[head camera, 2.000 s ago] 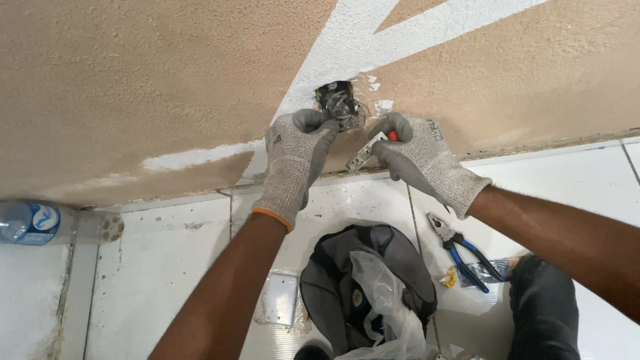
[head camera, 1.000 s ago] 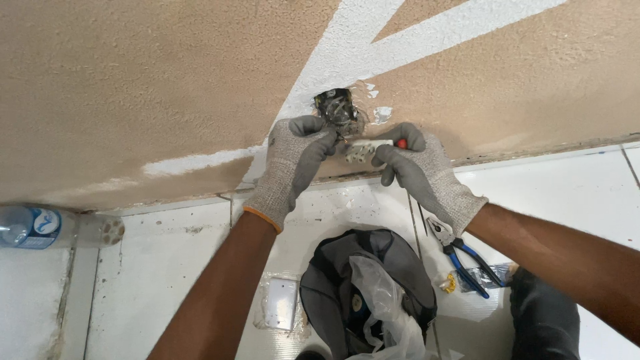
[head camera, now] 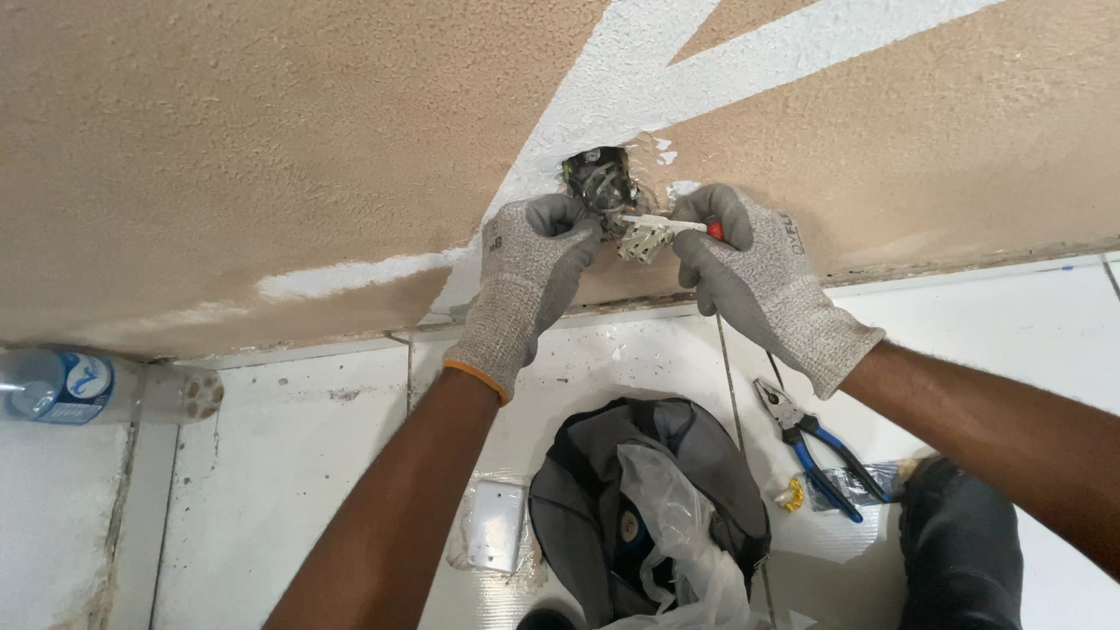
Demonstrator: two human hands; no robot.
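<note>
Low in a beige and white painted wall is an electrical box opening (head camera: 602,175) with wires bunched inside. My left hand (head camera: 538,262), in a grey-palmed knit glove, pinches at the wires by the lower left edge of the opening; its fingertips hide what exactly lies between them. A white electrical outlet module (head camera: 649,238) sits just below and right of the opening. My right hand (head camera: 752,262), gloved alike, grips the module's right end, along with a small tool of which a red part (head camera: 716,230) shows between thumb and fingers.
On the white tile floor are a dark grey bag (head camera: 569,490) holding a clear plastic bag (head camera: 669,507), combination pliers with blue and black handles (head camera: 822,451), a small yellow item (head camera: 791,495) and a white cover plate in clear wrap (head camera: 497,527). A plastic bottle (head camera: 87,385) lies at left.
The outlet module in my right hand has turned from a slant to nearly level and come closer to my left fingertips. My left hand stays by the opening.
</note>
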